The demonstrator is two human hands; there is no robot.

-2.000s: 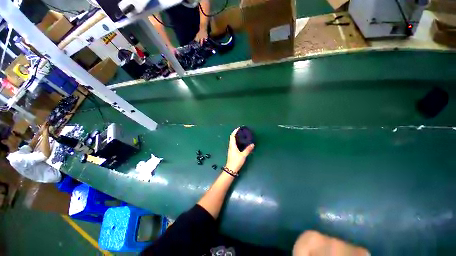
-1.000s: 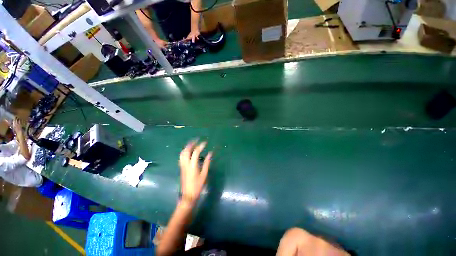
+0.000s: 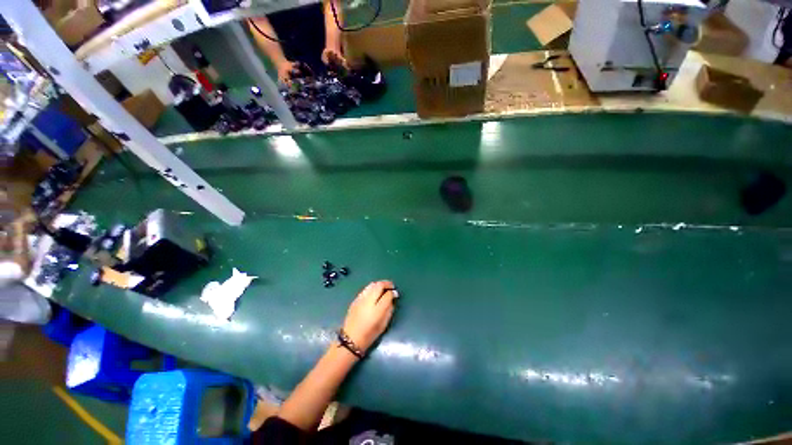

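My left hand (image 3: pixel 372 315), with a bracelet at the wrist, is low over the green bench (image 3: pixel 538 300), its fingers curled together. A small dark spot shows at its fingertips; whether it is an insert or shadow is unclear. Several small glossy black inserts (image 3: pixel 331 275) lie loose just left of the hand. A black housing (image 3: pixel 456 194) is on the green conveyor belt (image 3: pixel 556 187), beyond the scuffed seam and apart from the hand. Another black housing (image 3: pixel 762 193) is on the belt at the far right. My right hand is out of view.
A white scrap (image 3: pixel 227 293) and a black boxy device (image 3: pixel 163 250) are on the bench at left. A white slanting upright (image 3: pixel 139 130) crosses the upper left. Blue stools (image 3: pixel 178 404) are at lower left. A person's hands are at a black heap (image 3: pixel 326 97) across the belt.
My left hand let go of the housing, which now lies on the belt, then passed over the inserts and moved right, its fingers closing. My right hand has left the picture.
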